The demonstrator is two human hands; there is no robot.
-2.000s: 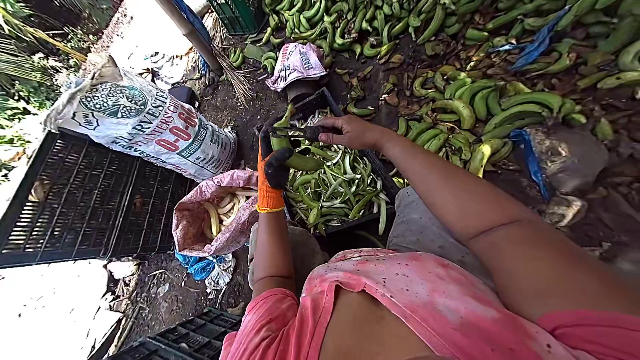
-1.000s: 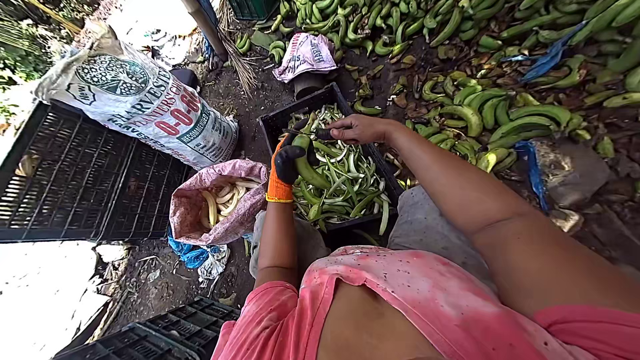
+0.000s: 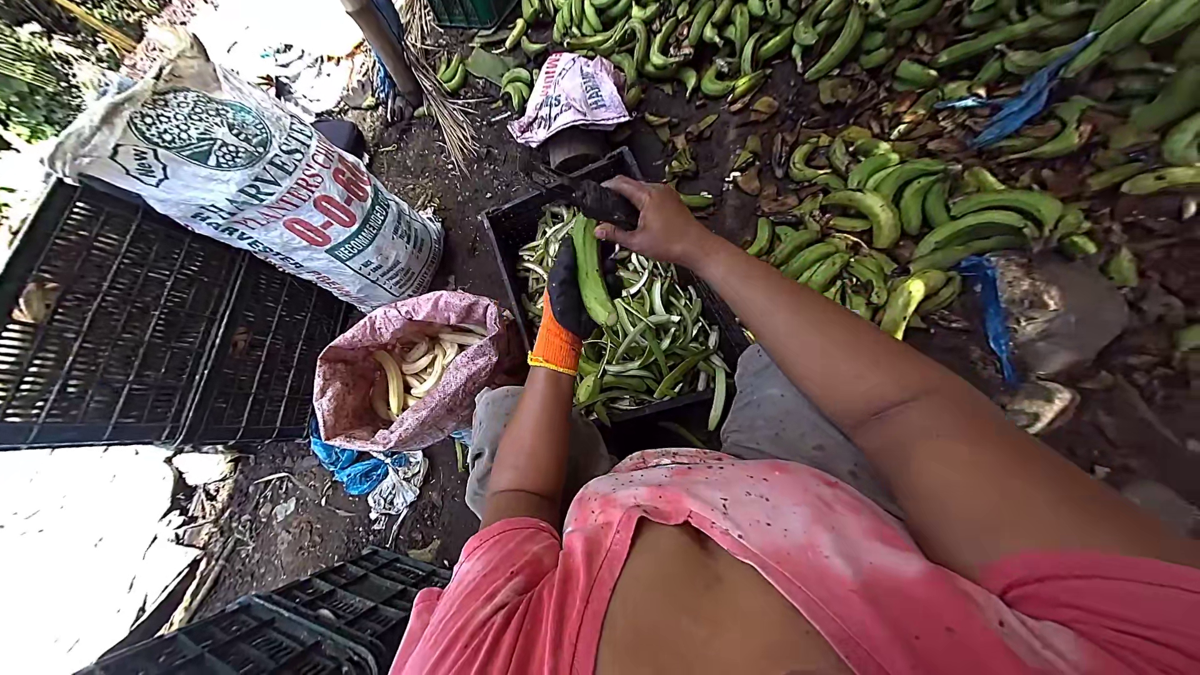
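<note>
My left hand (image 3: 565,305), in a black-palmed orange glove, grips a green plantain or banana (image 3: 591,272) that stands nearly upright over a black plastic crate (image 3: 511,253). At the fruit's upper end, my bare right hand (image 3: 652,220) is closed on the dark handle of a tool (image 3: 605,203); its blade is hard to make out. Green peel strips (image 3: 647,347) fill the crate below both hands. Left of the crate, a pink woven sack (image 3: 347,375) with a rolled-down mouth holds peeled pale fruit (image 3: 422,366).
A full white fertilizer sack (image 3: 309,206) leans at the left beside black crates (image 3: 112,328). More crates (image 3: 309,609) lie at lower left. Bunches of green fruit (image 3: 900,206) cover the ground at right, near a rock (image 3: 1069,309). A pink-white sack (image 3: 572,98) lies beyond the crate.
Both hands stay over the crate, on the fruit and the tool. The right hand has shifted relative to the left, now around the fruit's upper end.
</note>
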